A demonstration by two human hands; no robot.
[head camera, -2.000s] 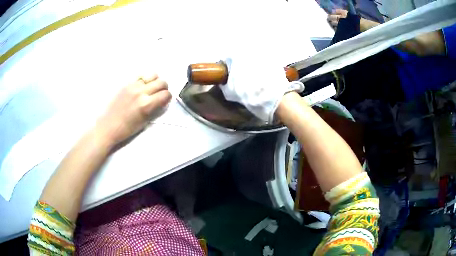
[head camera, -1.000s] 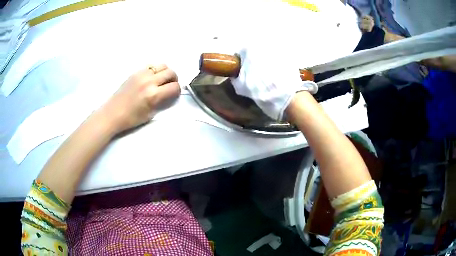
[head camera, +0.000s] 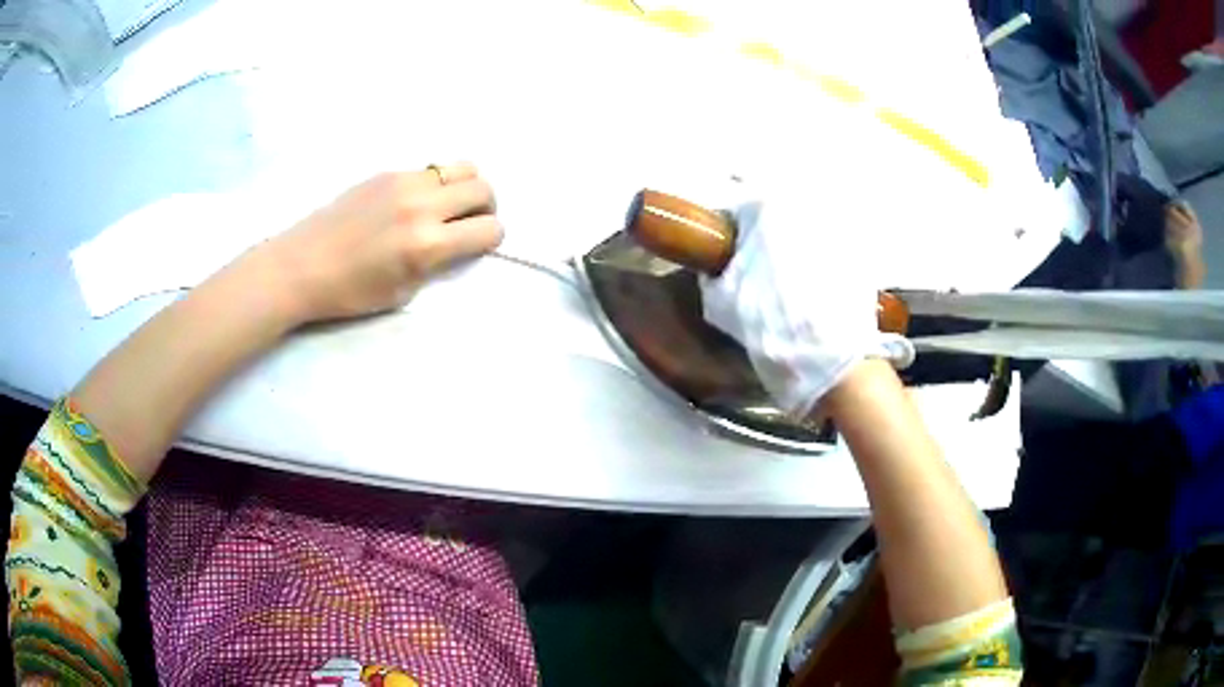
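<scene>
A steam iron [head camera: 691,336] with a dark shiny soleplate and bright rim stands on the white pressing table. My right hand [head camera: 792,302], in a white glove, is closed on its orange-brown wooden handle [head camera: 685,231]. My left hand [head camera: 416,242], bare with a ring, is closed on the edge of a white curved piece [head camera: 141,242], left of the iron's tip. The piece's left end sticks out beyond my left forearm. A thin folded edge runs from my left fingertips to the iron tip. My fingertips hide the pinched part.
Another white curved piece [head camera: 181,61] lies at the far left. A yellow strip [head camera: 839,87] crosses the far side. A pale cloth-covered hose [head camera: 1074,322] runs right from the iron. A white bin [head camera: 779,631] stands below the table [head camera: 403,463]. Another person's hand [head camera: 1183,239] shows at the right.
The view has turned, so the table edge lies flatter. The gap between my left hand and the iron's tip has grown. My right hand still holds the handle.
</scene>
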